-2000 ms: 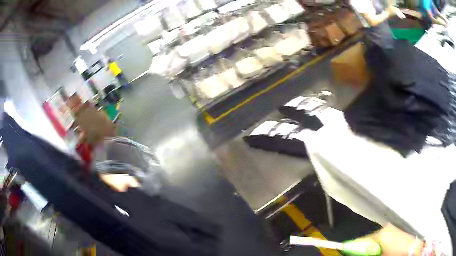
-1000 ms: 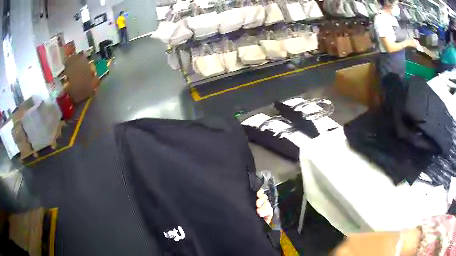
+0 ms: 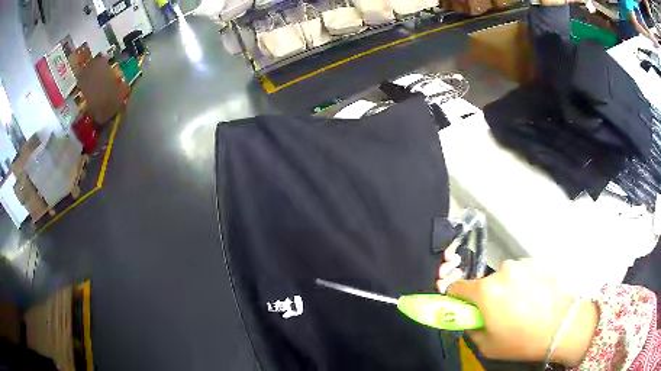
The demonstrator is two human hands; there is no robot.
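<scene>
A black tote bag [image 3: 326,210] hangs in front of me, turned sideways, with a small white logo [image 3: 287,306] low on its face. A film-wrapped handle [image 3: 475,235] and a black tab [image 3: 443,234] are at its right edge. The fingertips of my left hand [image 3: 451,268] show at that edge, gripping the bag from behind; the rest is hidden. My right hand [image 3: 522,308] holds a green-handled tool [image 3: 441,311], its thin silvery blade pointing left over the bag, near the logo. I cannot tell whether it touches the fabric.
A white-covered table [image 3: 536,210] stands at the right with a pile of black bags [image 3: 558,130]. Wrapped bags [image 3: 427,90] lie at its far end. A cardboard box [image 3: 500,51] and a standing person [image 3: 549,43] are behind. Pale bags [image 3: 286,36] hang on a rack.
The bag has moved right and up in view. My right hand, at the bottom right a second ago, is now over the bag's right edge with the green tool showing.
</scene>
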